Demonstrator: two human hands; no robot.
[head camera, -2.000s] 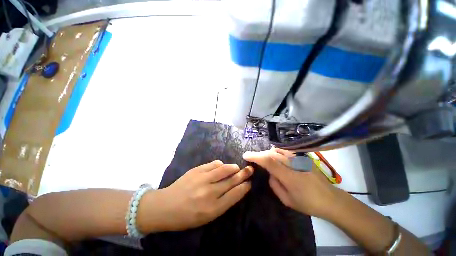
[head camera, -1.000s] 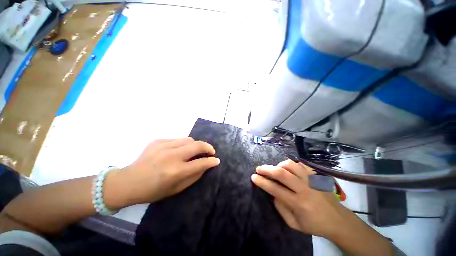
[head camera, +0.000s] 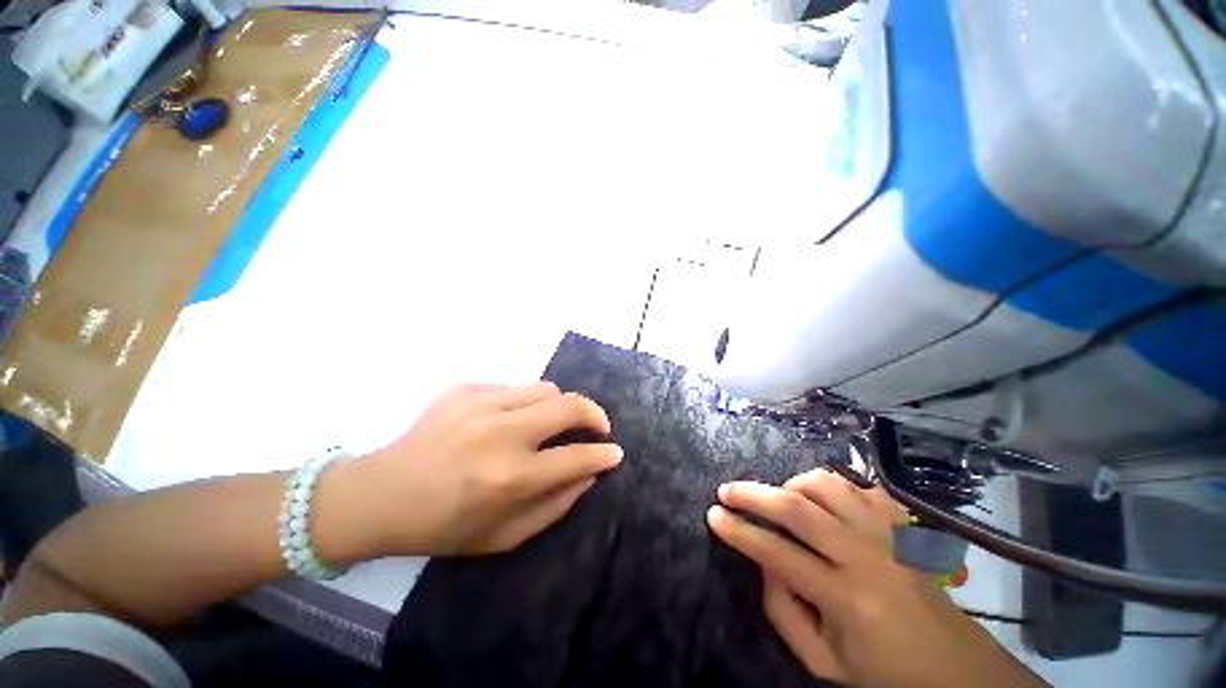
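Note:
A black faintly patterned garment panel (head camera: 632, 565) lies on the white machine table and hangs over its front edge. Its back right part is at the presser foot (head camera: 733, 402) of the sewing machine (head camera: 941, 229). My left hand (head camera: 491, 470) rests on the panel's left side, with fingers bent and thumb and forefinger near the cloth. My right hand (head camera: 834, 565) lies on the panel just in front of the foot, fingertips on the cloth. Whether either hand pinches the cloth cannot be told.
A taped brown cardboard sheet (head camera: 141, 255) with blue edge strips lies at left, with a small round blue item (head camera: 203, 118) on it. A black slab (head camera: 1072, 591) lies at right. Snips handles (head camera: 956, 577) show slightly behind my right hand. A ruler strip (head camera: 323, 618) runs along the front edge.
The view has turned, so the machine head appears further right. My hands have moved apart since two seconds ago, the left going left along the cloth. Both now lie flatter on the panel.

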